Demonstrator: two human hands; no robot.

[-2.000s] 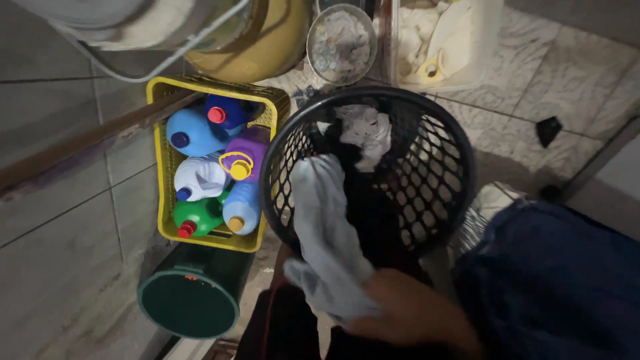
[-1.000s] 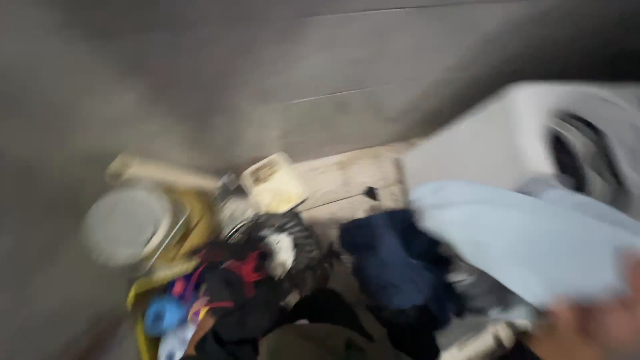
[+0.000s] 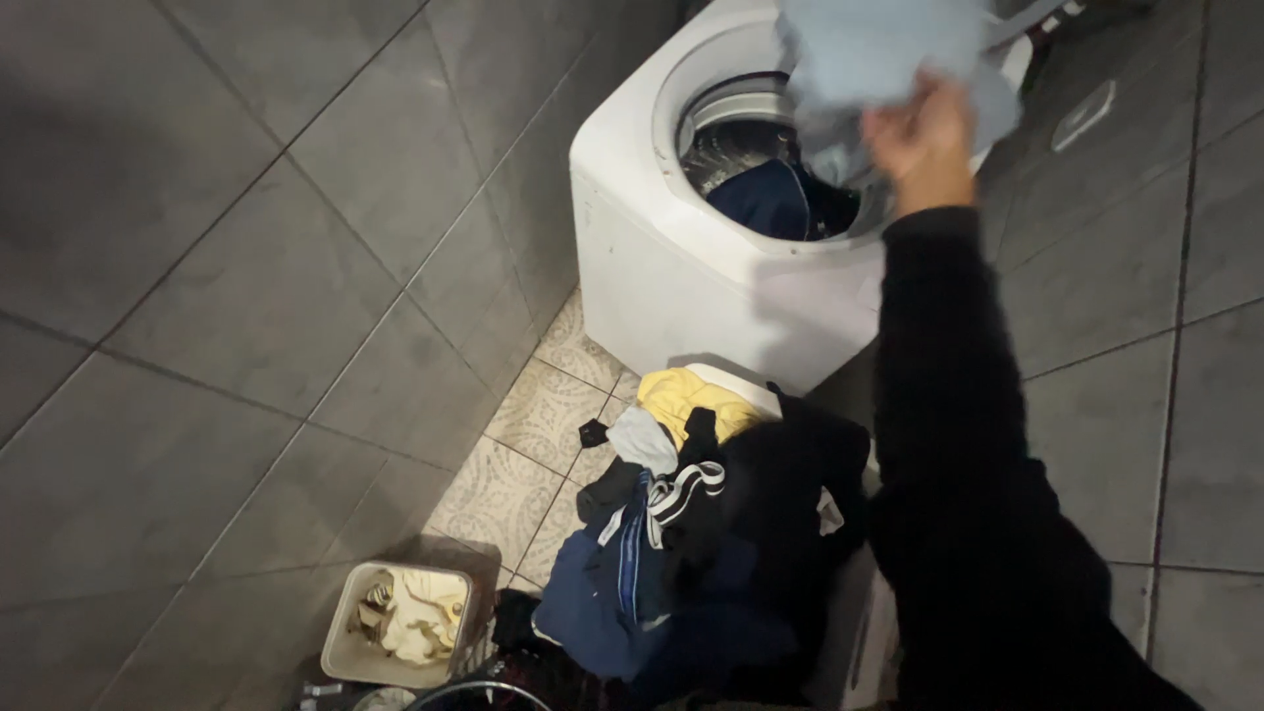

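Observation:
My right hand (image 3: 923, 138), in a black sleeve, grips a light blue cloth garment (image 3: 879, 49) at the top of the view. The cloth is blurred and hangs over the right part of the round opening of a white top-loading washing machine (image 3: 681, 276). Inside the drum lies dark blue clothing (image 3: 765, 197). Below the machine is a heap of clothes: a yellow garment (image 3: 691, 400), a light grey piece (image 3: 642, 439), black garments (image 3: 790, 474) and a navy blue garment (image 3: 602, 602). My left hand is out of the frame.
Grey tiled walls (image 3: 247, 326) rise on both sides of the machine. A pale plastic tub (image 3: 331, 632) with whitish contents stands on the patterned floor (image 3: 494, 484) at lower left. The dark rim of a basket (image 3: 484, 686) shows at the bottom edge. A small black item (image 3: 592, 433) lies beside the heap.
The view has swung from the baskets to the washing machine. The light grey-blue cloth, held over the black basket two seconds ago, appears to be the one now over the machine's opening.

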